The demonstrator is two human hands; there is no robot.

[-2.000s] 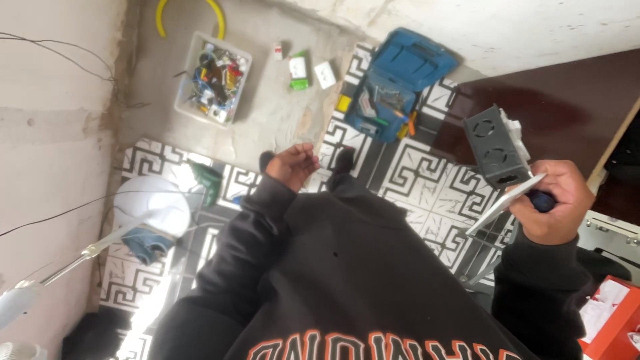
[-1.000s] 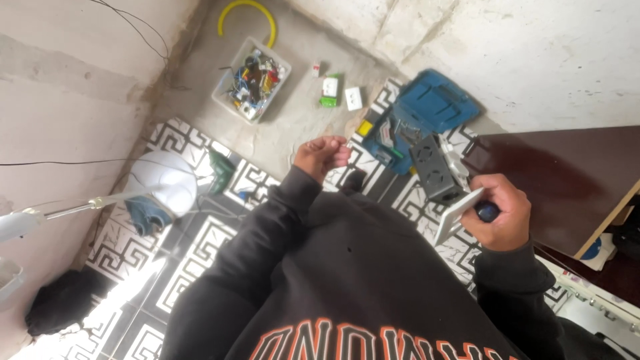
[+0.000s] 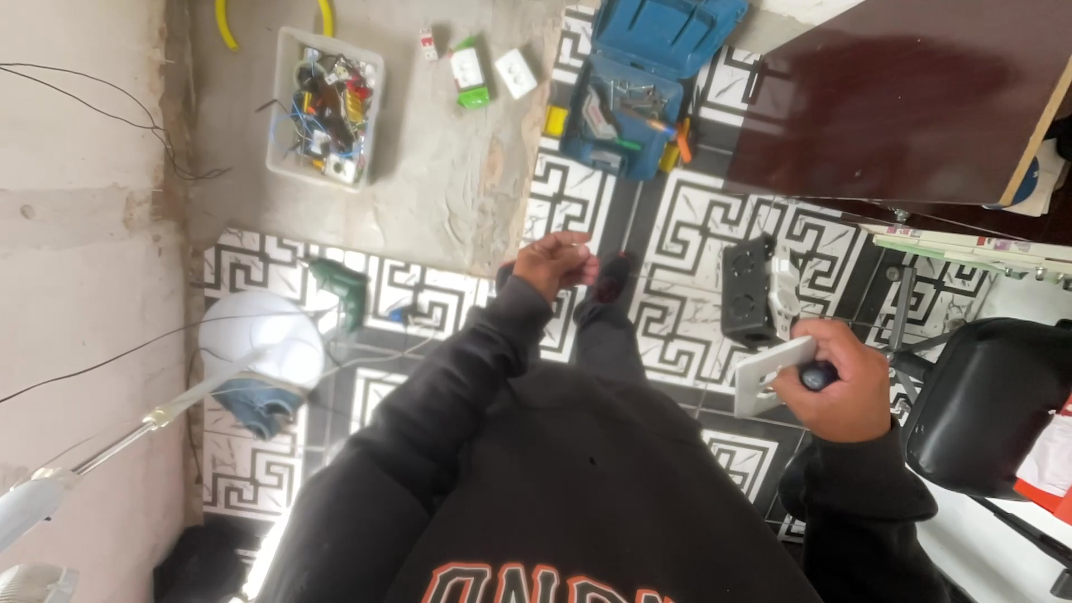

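My right hand (image 3: 837, 381) is closed around a dark-handled tool (image 3: 817, 375), probably a screwdriver, together with a white cover plate (image 3: 770, 377). Just beyond it, a black electrical box (image 3: 747, 289) with round knockouts and a white socket module (image 3: 783, 289) beside it are held up over the floor; how they are gripped is partly hidden. My left hand (image 3: 557, 264) is raised in front of my body, fingers curled with the fingertips near the thumb. Whether something small lies between them cannot be told.
On the bare concrete lie a clear bin (image 3: 377, 117) of electrical parts, a breaker (image 3: 429, 44) and two white sockets (image 3: 467, 69) (image 3: 515, 73). An open blue toolbox (image 3: 624, 163) stands beyond me. Left are a lamp (image 3: 260, 343) and green tool (image 3: 342, 293); right, a dark red panel (image 3: 888, 109) and black chair (image 3: 988, 402).
The view has shifted, with more of the chair at the right now showing. My right hand keeps its hold on the tool and plate; my left hand stays raised with curled fingers.
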